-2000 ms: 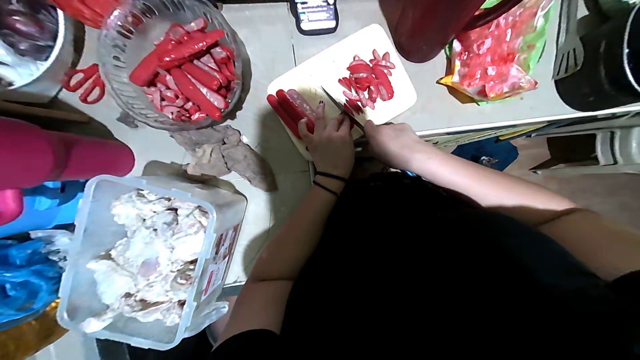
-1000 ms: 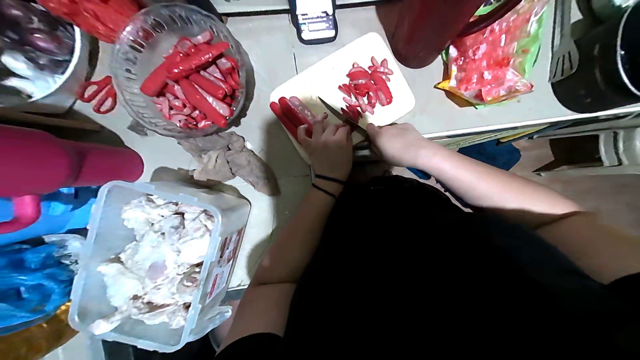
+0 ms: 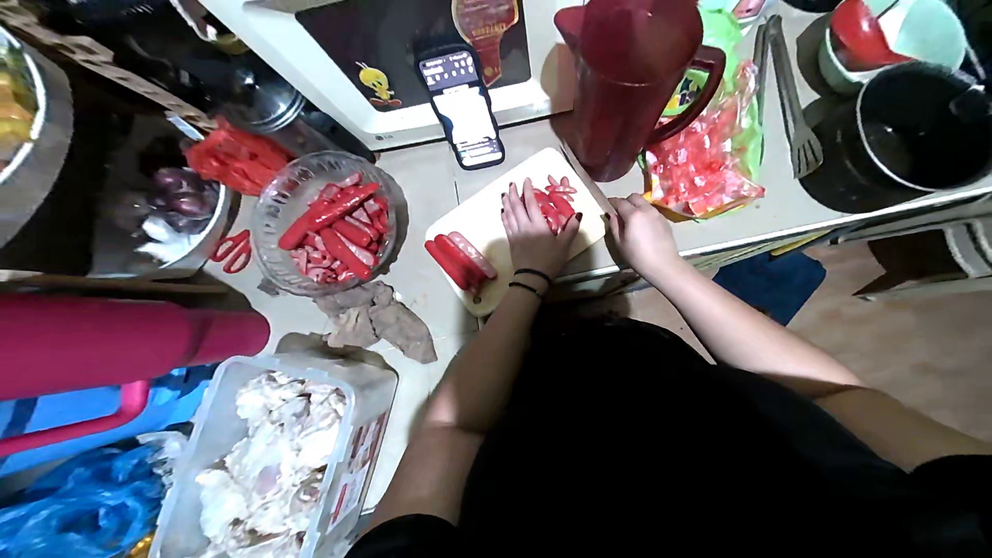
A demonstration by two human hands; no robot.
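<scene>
A white cutting board (image 3: 502, 203) lies on the tiled counter. My left hand (image 3: 535, 232) rests with its fingers spread over sliced red sausage (image 3: 555, 206) near the board's right part. At the board's right edge my right hand (image 3: 638, 232) is closed around the handle of a knife (image 3: 583, 172), whose blade lies along that edge; the handle is mostly hidden. Several uncut red sausage pieces (image 3: 459, 262) lie side by side at the board's left. Farther left, a clear bowl (image 3: 267, 225) holds whole and cut red sausages (image 3: 341, 229).
A phone (image 3: 467, 116) leans on a white appliance (image 3: 403, 124). Right of it stand a red pitcher (image 3: 620, 93), a package of red sausages (image 3: 701, 163), a spatula (image 3: 798, 116) and a black pot (image 3: 876, 147). Red scissors (image 3: 232, 252), a crumpled cloth (image 3: 380, 318) and a plastic tub (image 3: 353, 434) are left.
My left hand has moved from the uncut pieces on the left to the slices on the right. The knife has moved from mid-board to the right edge. The view has shifted.
</scene>
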